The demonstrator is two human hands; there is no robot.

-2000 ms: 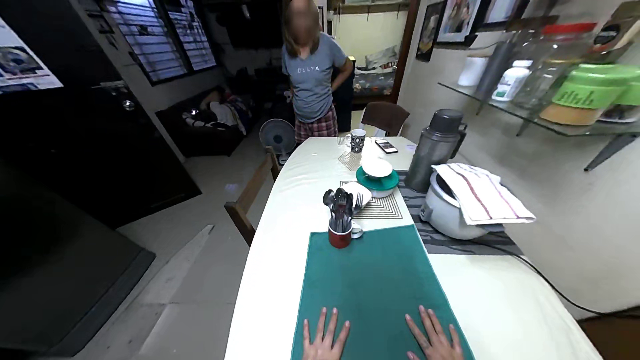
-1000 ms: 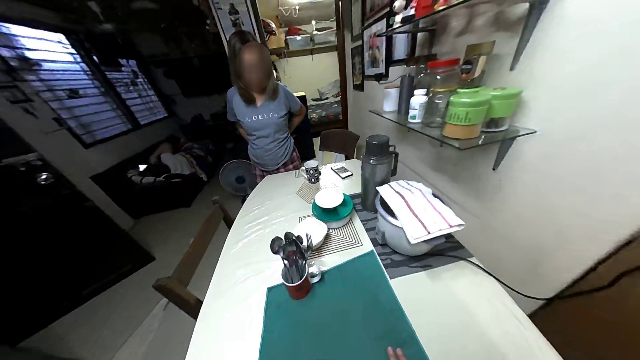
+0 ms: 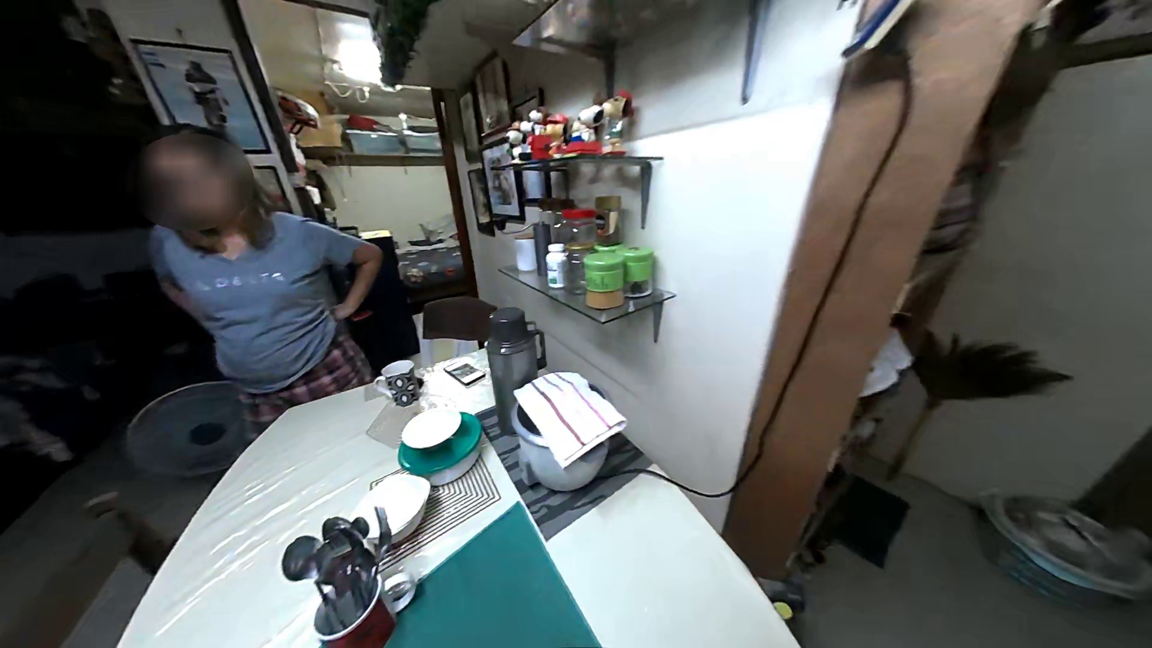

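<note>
Neither my left hand nor my right hand shows in this view. A green placemat (image 3: 504, 589) lies at the near end of the white-covered table. At its left corner stands a red mug (image 3: 362, 625) full of spoons and forks (image 3: 337, 562). Behind the mug is a white bowl (image 3: 396, 504), and past it another white bowl (image 3: 430, 428) rests on a green lid (image 3: 445, 457). A grey thermos flask (image 3: 513, 360) stands upright beside a rice cooker (image 3: 567, 468) with a striped cloth (image 3: 571, 414) draped over it. A patterned mug (image 3: 400, 382) and a phone (image 3: 464, 373) are farther back.
A person (image 3: 261, 297) stands beyond the table's far left side, near a fan (image 3: 189, 430). Glass wall shelves (image 3: 594, 306) hold jars and figurines. A black cord (image 3: 693, 490) runs from the cooker side toward the brown post (image 3: 810, 360). A basin (image 3: 1062, 549) sits on the floor at right.
Both hands were over the green placemat two seconds ago; one second ago only fingertips showed, and now neither is visible. The view has swung to the right.
</note>
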